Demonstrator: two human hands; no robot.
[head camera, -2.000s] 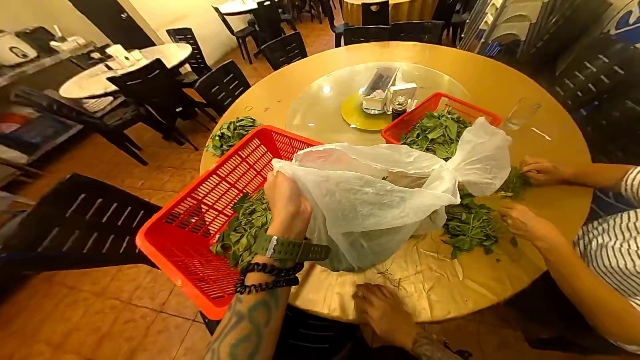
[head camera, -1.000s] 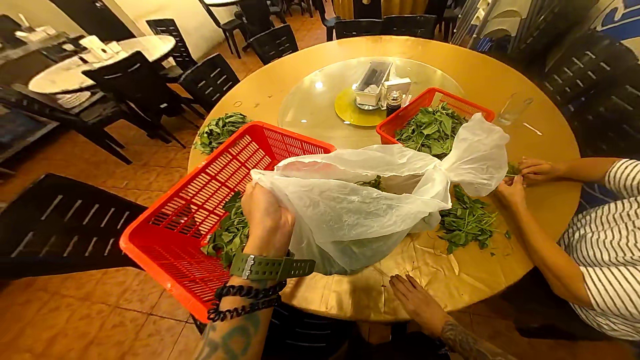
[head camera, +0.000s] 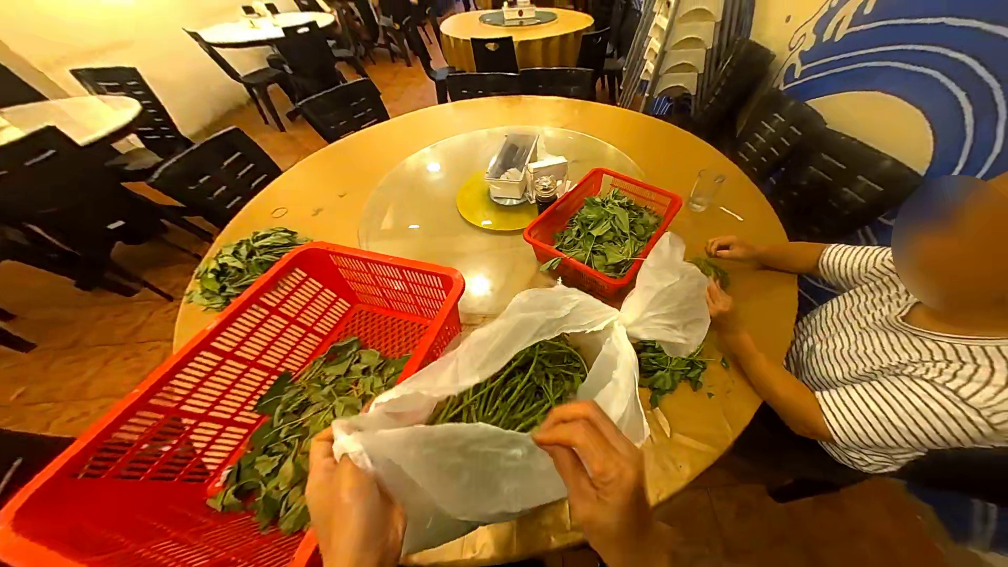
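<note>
My left hand (head camera: 353, 500) grips the gathered rim of a white plastic bag (head camera: 480, 465) at its left corner. At the bag's near edge, my right hand (head camera: 598, 472) has its thumb and fingers pinched on the rim. The bag's mouth gapes and shows green stems (head camera: 520, 386) inside; its far right end is bunched into a knot. Left of the bag, a large red plastic basket (head camera: 224, 331) holds leafy greens (head camera: 315, 417).
A smaller red basket (head camera: 543, 236) of leaves stands beyond the bag, near a condiment caddy (head camera: 508, 177) and a drinking glass (head camera: 705, 191). Loose greens lie left (head camera: 248, 264) and right (head camera: 669, 366) on the round table (head camera: 315, 177). A person (head camera: 882, 346) in a striped shirt handles greens at right.
My right hand has come up from the table's near edge to the bag's rim. The bag's mouth is wider, and the stems inside now show. The view has shifted.
</note>
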